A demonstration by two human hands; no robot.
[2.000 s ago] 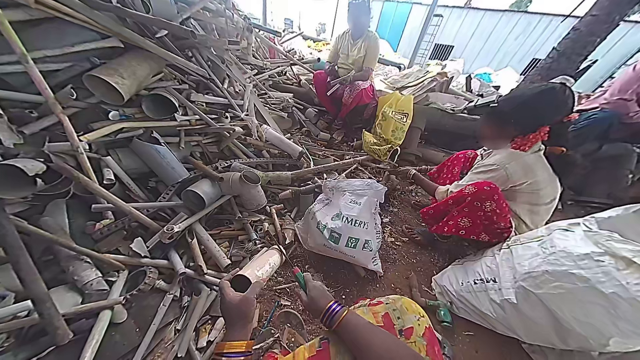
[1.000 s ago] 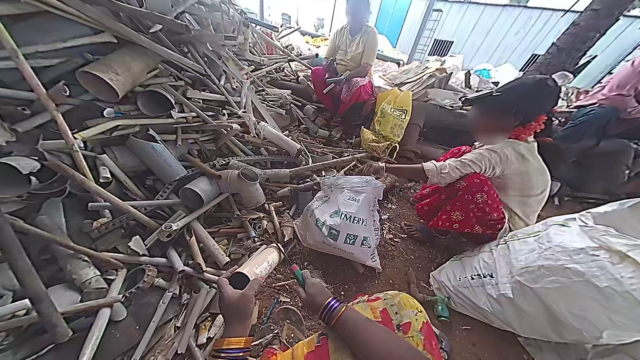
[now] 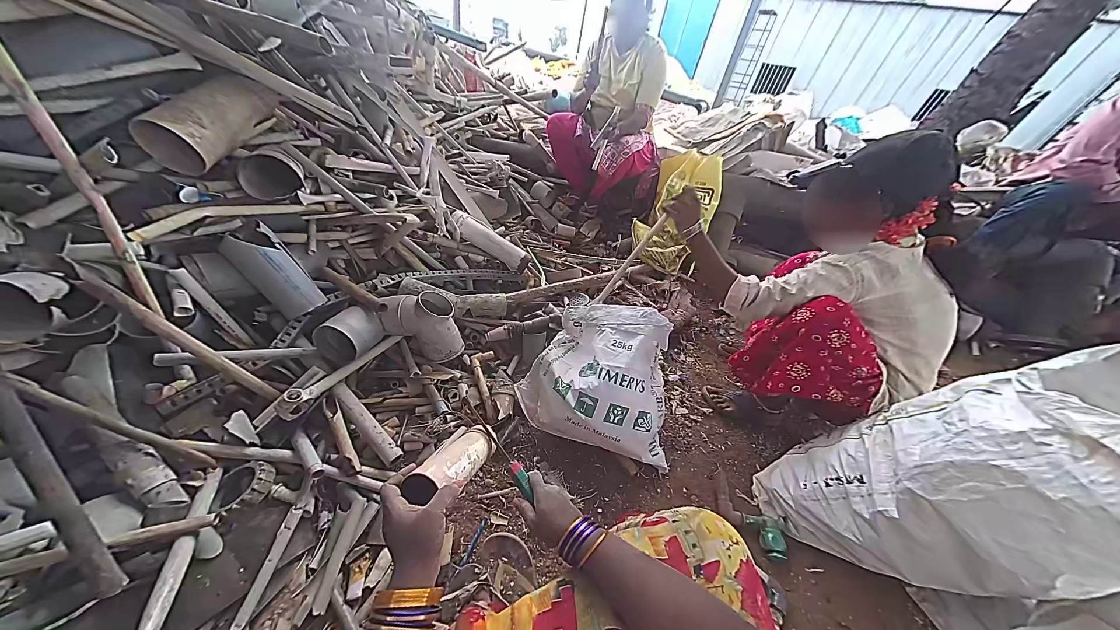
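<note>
My left hand (image 3: 413,529) grips the near end of a short, pale plastic pipe (image 3: 455,464) with a worn, stained surface. Its open end faces me. My right hand (image 3: 549,509) is closed around the red and green handle (image 3: 521,479) of a hand tool. A thin dark blade or shaft runs from the handle toward the far end of the pipe; its exact kind cannot be told, nor whether it touches the pipe. Bangles circle both my wrists.
A heap of scrap pipes (image 3: 289,289) fills the left. A white woven sack (image 3: 604,385) stands ahead, a large white sack (image 3: 954,472) lies right. One person (image 3: 857,297) squats at right, holding a stick or thin pipe (image 3: 630,262); another person (image 3: 617,105) sits behind.
The person at right has raised a hand from low beside the white sack and now holds a long stick or pipe up. My own hands and the pipe have hardly moved.
</note>
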